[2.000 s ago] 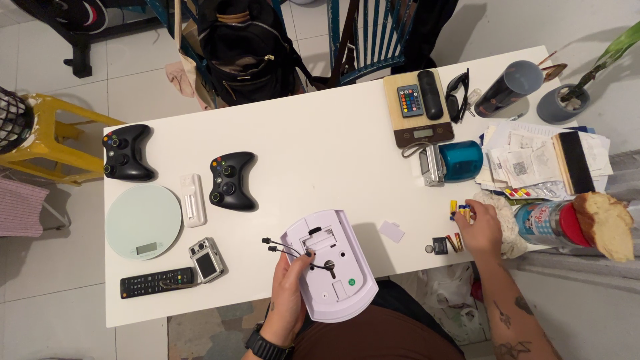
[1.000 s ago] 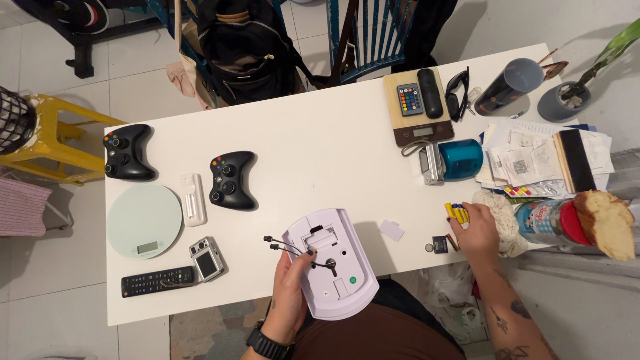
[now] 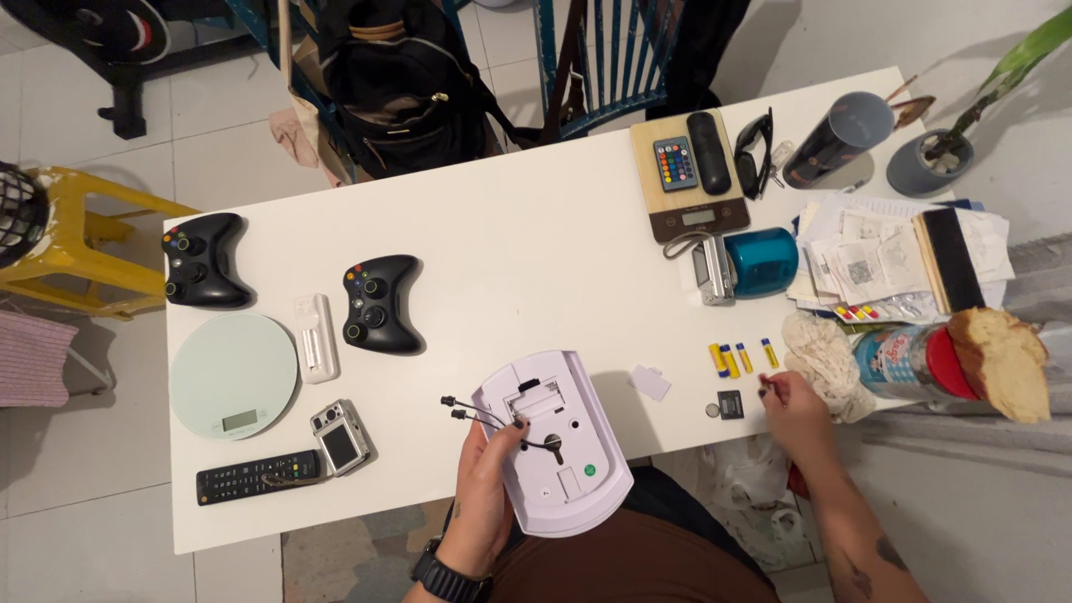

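Observation:
My left hand (image 3: 494,456) grips the left edge of a white plastic device (image 3: 578,469), its back side up, with a rectangular battery recess and two thin black cables ending in plugs. My right hand (image 3: 796,410) is over the table's near edge, fingertips pinched around something small and dark that I cannot make out. Just beyond the fingers lie several yellow and blue batteries (image 3: 730,361). Left of the hand are a black square camera battery (image 3: 731,404) and a coin cell (image 3: 713,410). A small white plastic cover (image 3: 651,382) lies between the device and the batteries.
Two black game controllers (image 3: 381,303), a white remote (image 3: 315,338), a round scale (image 3: 234,376), a silver camera (image 3: 340,438) and a black remote (image 3: 257,477) lie left. Right are a wooden-topped scale (image 3: 662,201), a teal case (image 3: 761,261), papers (image 3: 871,260), a cloth (image 3: 825,360) and a red-lidded jar (image 3: 904,360).
My right hand has moved back toward me from the yellow batteries, which now lie spread out and uncovered. My left hand still holds the white device in about the same place.

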